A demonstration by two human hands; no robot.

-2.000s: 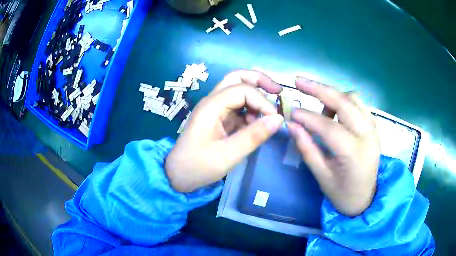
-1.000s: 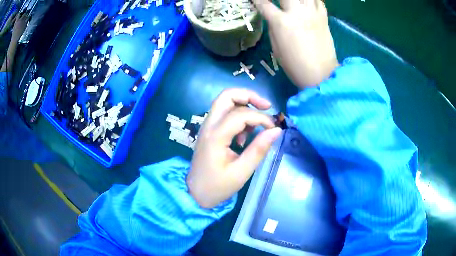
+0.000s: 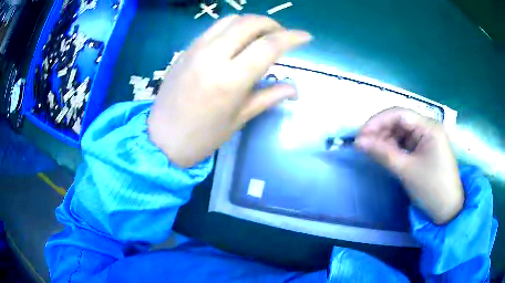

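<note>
A tablet back cover [image 3: 310, 193] lies flat on a white protective sheet [image 3: 221, 190], its upper part glaring white. A small white label [image 3: 256, 188] is on its lower left corner. My right hand [image 3: 412, 157] is over the right part of the cover, fingertips pinching a small dark strip [image 3: 340, 142] with a light patch, held over the cover. My left hand [image 3: 227, 83] is over the cover's upper left corner, slightly blurred, fingers apart, with nothing visible in it. It partly hides the camera openings.
A blue parts tray [image 3: 91, 91] with mixed black and white strips stands at the left. A pile of loose parts [image 3: 145, 85] lies between the tray and my left hand. Cream liners [image 3: 279, 8] lie at the top edge. A yellow line [image 3: 51, 182] marks the floor at lower left.
My right hand has come back from beside the round waste pot to the cover and now holds a dark strip. My left hand has opened. The pot is out of view; the whole cover shows more.
</note>
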